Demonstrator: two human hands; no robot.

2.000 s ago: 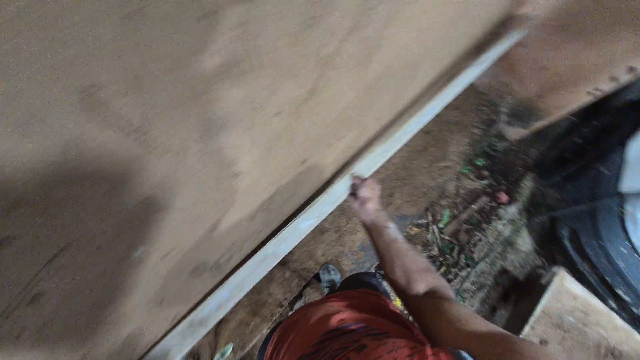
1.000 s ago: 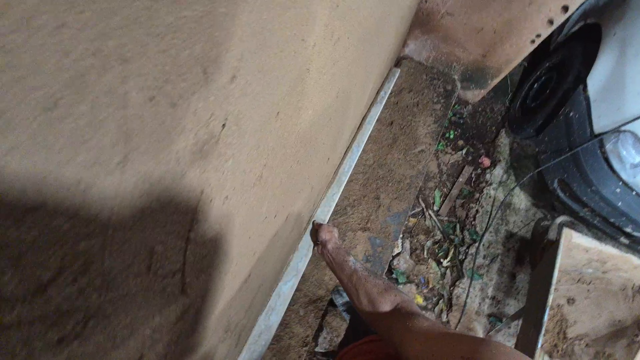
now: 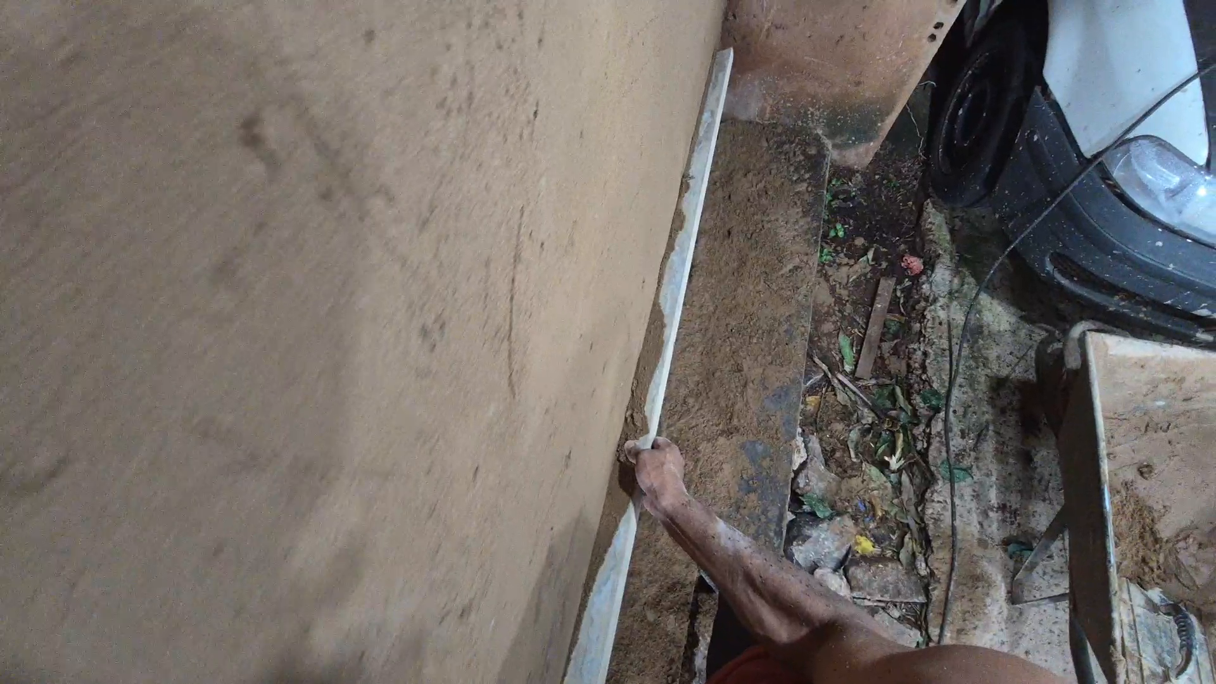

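Observation:
A long, pale straightedge (image 3: 679, 285), apparently metal, lies along the lower part of a brown mortar-plastered wall (image 3: 380, 332), running from the bottom of the view up to the far end. Wet mortar clings in a ragged line to its wall-side edge. My right hand (image 3: 655, 470) is closed around the bar below its middle, close to the wall, with the fingers wrapped over it. The forearm is speckled with mortar and reaches in from the bottom right. My left hand is out of view.
A mortar-covered ledge (image 3: 750, 285) runs beside the bar. Right of it are leaves, stones and a wood strip (image 3: 874, 328). A white vehicle with a dark bumper (image 3: 1092, 228), a cable (image 3: 959, 370) and a mortar-stained tray (image 3: 1102, 494) stand at right. A pinkish panel (image 3: 817, 66) is at the far end.
The view has swung strongly, so the bar appears steeper. My right hand stays closed on it throughout. More mortar shows along the bar's wall-side edge now.

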